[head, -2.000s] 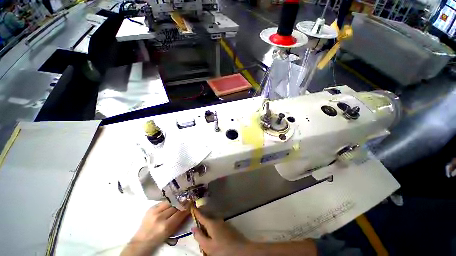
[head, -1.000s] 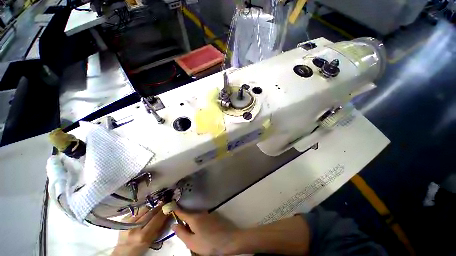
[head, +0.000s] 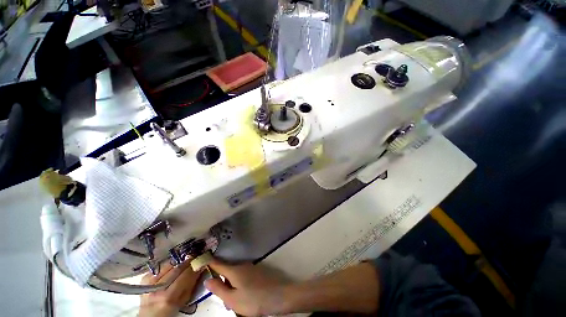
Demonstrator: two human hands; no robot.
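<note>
The white sewing machine (head: 347, 111) fills the middle, with yellow tape on its arm and a white checked cloth (head: 118, 207) draped over its head. My left hand (head: 170, 294) is below the needle area (head: 192, 249), partly hidden behind the machine head. My right hand (head: 248, 288) is just right of it, thumb and fingers pinched together close to the presser foot. A thin yellow strip (head: 212, 272) shows only as a sliver at my right fingertips. Whether my left fingers also hold it is hidden.
A pale board edge (head: 47, 285) lies left of the machine. A yellow-topped knob (head: 56, 186) sits on the machine's left end. Behind are a red tray (head: 237, 71) and clear plastic sheeting (head: 303, 40). The white table (head: 428, 179) extends right, with a yellow floor line beyond.
The view has tilted down and closer, so the machine shows larger and the thread cone has left the picture. Both hands stay at the needle area; the strip shows less than before.
</note>
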